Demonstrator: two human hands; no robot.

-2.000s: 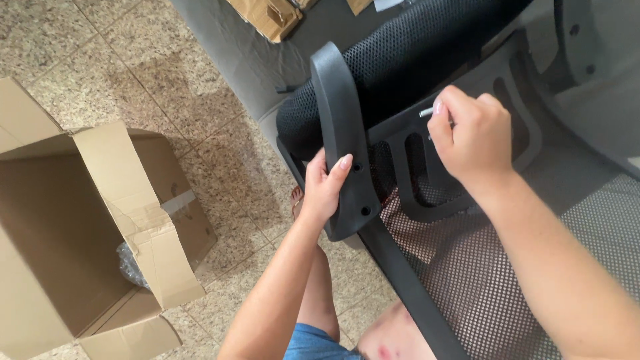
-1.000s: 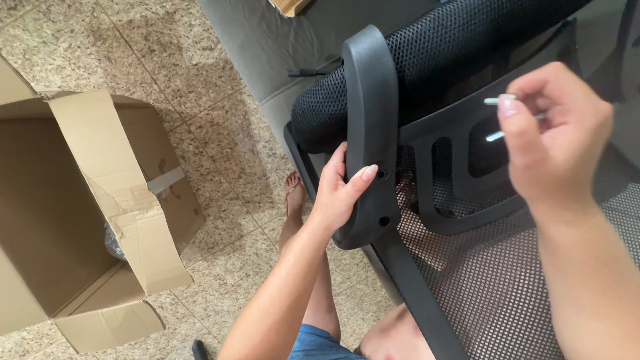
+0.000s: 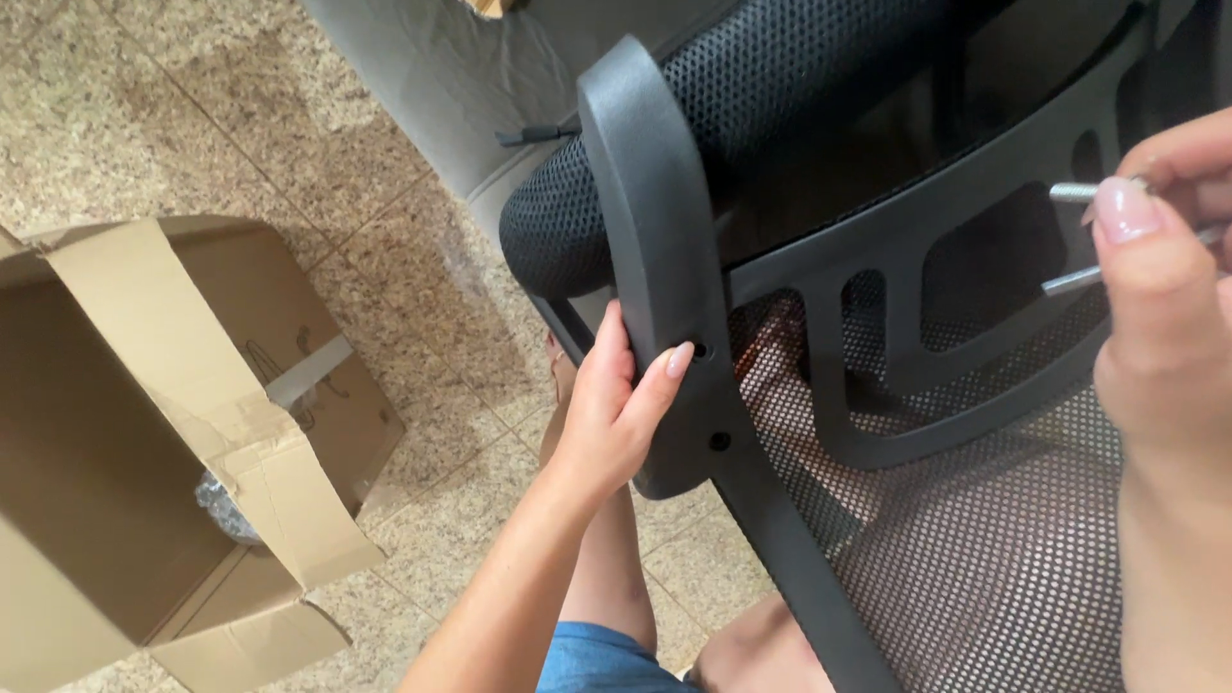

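Observation:
My left hand (image 3: 616, 414) grips the lower part of a black plastic chair armrest (image 3: 650, 192), its thumb beside one of two dark screw holes. The armrest lies against the side frame of a mesh chair back (image 3: 991, 549). Behind its upper end is a padded mesh roll (image 3: 808, 77) of the chair. At the right edge, my right hand (image 3: 1165, 260) holds metal bolts (image 3: 1073, 282) between thumb and fingers, above the black plastic lumbar support (image 3: 866, 423) and apart from the armrest. Part of that hand is outside the view.
An opened cardboard box (image 3: 202, 385) with plastic wrap (image 3: 226, 508) inside stands on the speckled tile floor (image 3: 423, 318) at the left. A grey upholstered surface (image 3: 452, 77) lies behind the chair part. My legs are below it.
My right hand has moved right, away from the armrest, and the bolts show more clearly in it. My left hand stays on the armrest.

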